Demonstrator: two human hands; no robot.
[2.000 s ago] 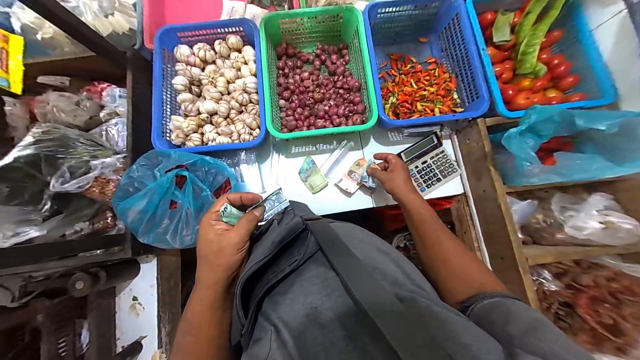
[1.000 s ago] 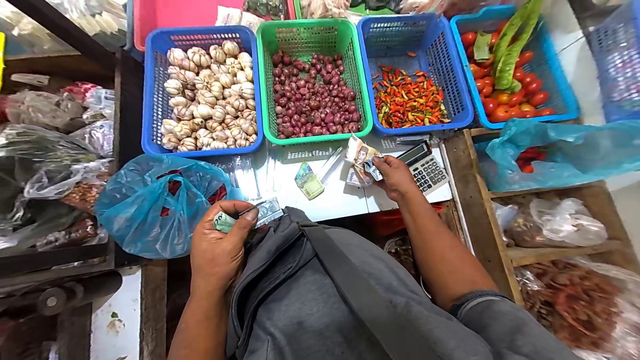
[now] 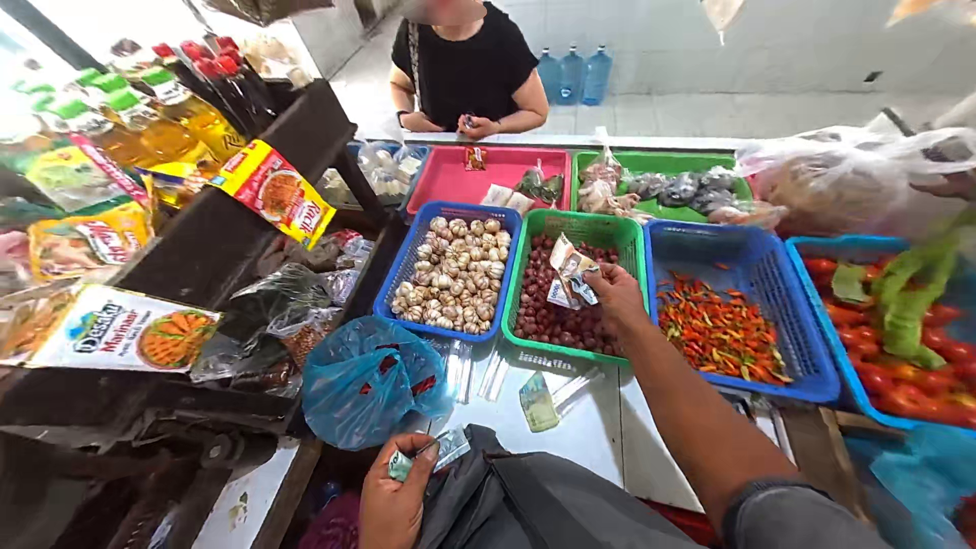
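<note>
My right hand [image 3: 619,293] grips several crumpled banknotes [image 3: 570,274] above the green basket [image 3: 572,357] of shallots [image 3: 534,313]. Low in the view, my left hand [image 3: 400,484] pinches folded banknotes [image 3: 450,448] against a dark bag or cloth. One greenish-yellow banknote [image 3: 539,404] lies on the white counter [image 3: 587,442] between the hands, beside clear plastic strips [image 3: 494,375]. To the left of the green basket is a blue basket of garlic bulbs [image 3: 457,274]; to its right, a blue basket holds chilies [image 3: 717,324]. A blue plastic bag [image 3: 374,385] with red contents rests near my left hand.
A person in a black top [image 3: 465,69] stands across the counter, hands near its far edge. Pink [image 3: 450,179] and green [image 3: 648,162] trays lie behind the baskets. Tomatoes [image 3: 877,366] fill a basket at right. Bottles and seasoning packets [image 3: 278,191] crowd the left shelf.
My right hand has moved forward from near the calculator to over the shallots, holding the banknotes. My left hand still holds its notes. The view has tilted up, showing the person opposite.
</note>
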